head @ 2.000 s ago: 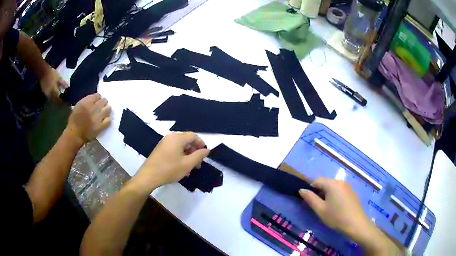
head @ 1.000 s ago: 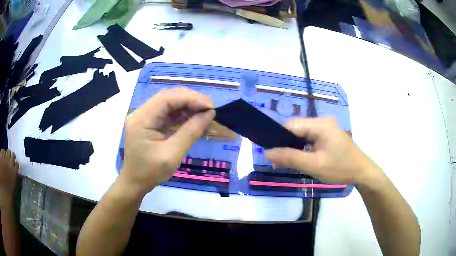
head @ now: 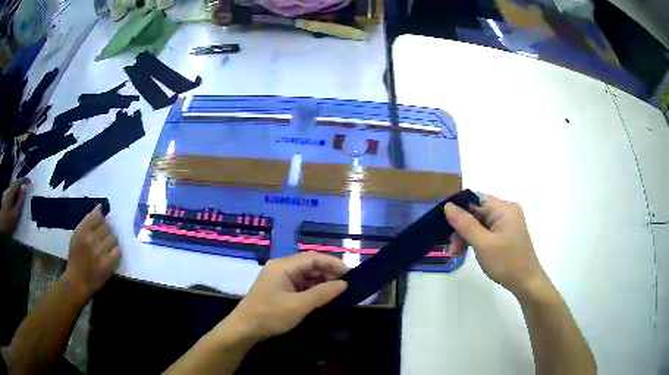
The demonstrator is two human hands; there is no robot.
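My left hand [head: 293, 293] is shut on one end of a long black fabric strip [head: 403, 245]. My right hand [head: 491, 234] pinches the other end, higher and to the right. The strip hangs slantwise above the near right part of the blue sewing template [head: 227, 139]. The template lies flat, with brown bands across its middle and a pink edge strip [head: 209, 236] and short pink marks along its near edge. White-edged slots [head: 242, 117] run near its far edge. The strip hides part of the near right edge.
Black cut panels [head: 99, 146] lie on the white table at the left. Another person's hand [head: 92, 249] touches a black piece [head: 66, 211]. Thread snips [head: 215, 49] and a green cloth [head: 139, 33] lie beyond. A second white surface [head: 528, 139] is at the right.
The strip has moved right and nearer, now stretched long between my hands. My left hand has moved off the template's middle. The other person's hand has come to the black piece at left.
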